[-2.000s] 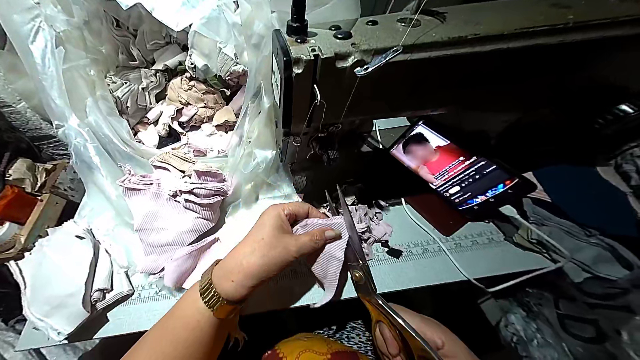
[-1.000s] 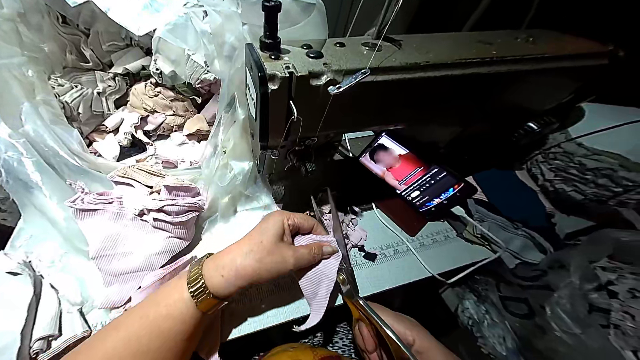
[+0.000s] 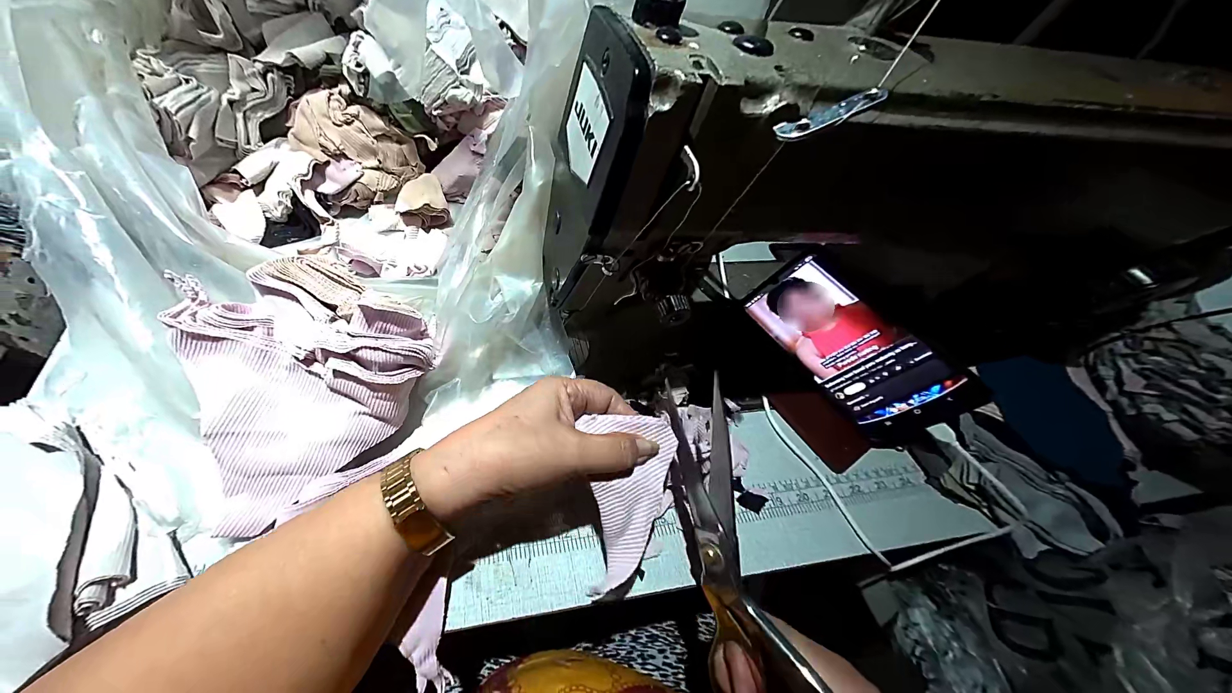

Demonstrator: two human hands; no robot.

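Observation:
My left hand (image 3: 539,445), with a gold-coloured watch at the wrist, pinches a piece of pink-and-white striped ribbed fabric (image 3: 630,496) between thumb and fingers. The fabric hangs down over the table edge. In my right hand (image 3: 770,659), partly cut off by the bottom of the view, are metal fabric scissors (image 3: 710,539). Their blades point away from me and stand apart, just right of the fabric's edge. Small pink fabric scraps (image 3: 727,448) lie behind the blades. A stack of the same striped fabric (image 3: 298,414) rests left of my left hand.
A Juki sewing machine (image 3: 866,164) stands at the back. A lit phone (image 3: 857,337) with a white cable leans beneath its arm. At the left back is a plastic bag (image 3: 106,192) of fabric pieces. A measuring tape (image 3: 818,496) runs along the table; dark plastic lies at the right.
The scissor blades stand wider apart than one second ago. My left hand still holds the striped fabric. The view has shifted.

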